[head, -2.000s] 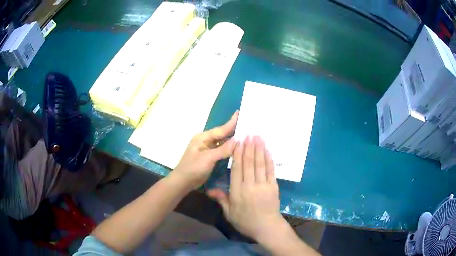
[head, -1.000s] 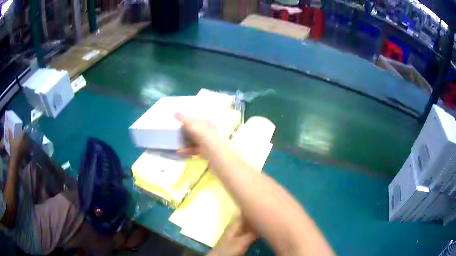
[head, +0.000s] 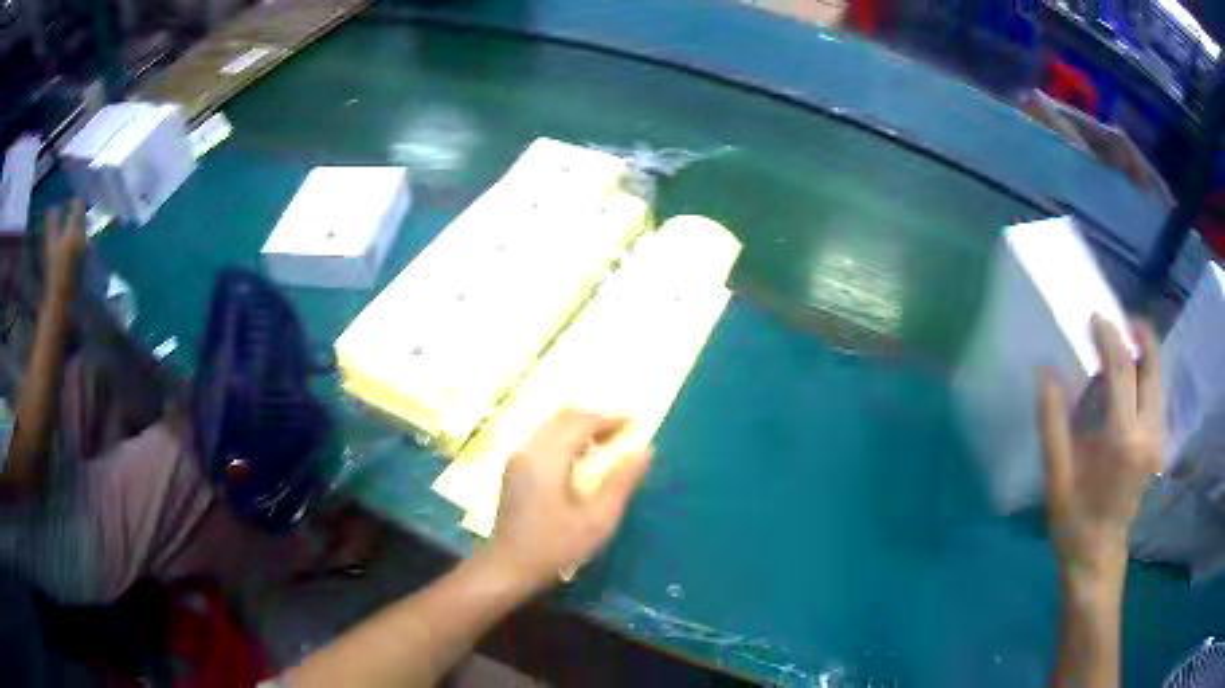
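Note:
My left hand rests on the near end of the label sheets, its fingers curled; whether it pinches a sheet I cannot tell. My right hand grips a white product box at the right, tilted and blurred, beside the stacked boxes. Another white box lies flat on the green bench, left of the thick stack of label sheets, which has yellow sides and small black print on top.
A dark blue fan stands at the bench's left edge. White cartons stand at far left near another person's arm. Crinkled clear plastic lies at the stack's far end. A white fan shows at the lower right corner.
The box carried over the label stack now lies on the bench left of it, released. My right hand has moved far right and holds another box. My left hand has come onto the label sheets.

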